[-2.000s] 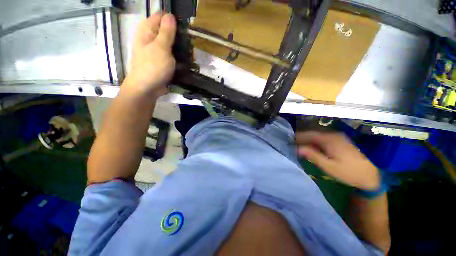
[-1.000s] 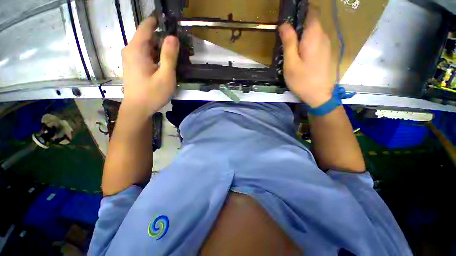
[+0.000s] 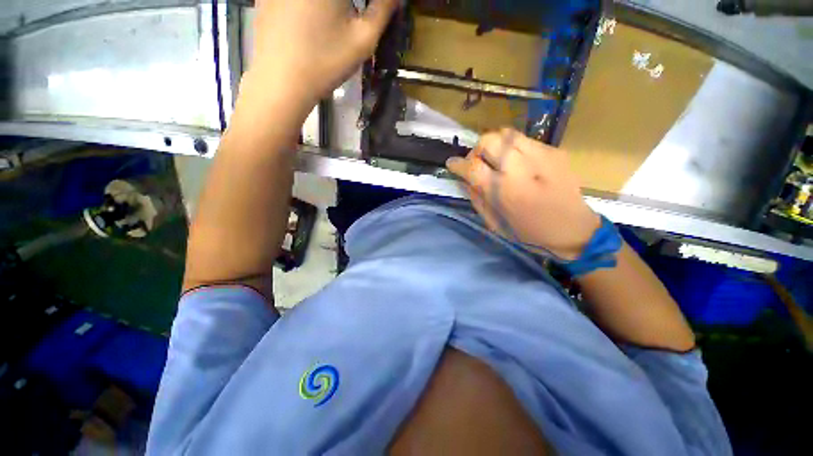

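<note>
A black carrier frame with a thin silver crossbar lies on the bench in front of me; cardboard shows through its openings. My left hand is at the frame's upper left, partly cut off by the picture's top edge; what its fingers do is hard to tell. My right hand is at the frame's near edge, fingers bent against it; whether they grip it cannot be told. A blue strap is around my right wrist. A blurred blue cord lies over the frame's right side.
A cardboard sheet with small white bits lies under and right of the frame. The metal rail runs along the bench's near edge. A populated board is at the far right. A dark object lies below the bench.
The frame has shifted right and sits slightly turned. My left hand has moved up along its left side. My right hand has moved from its right side to the near edge.
</note>
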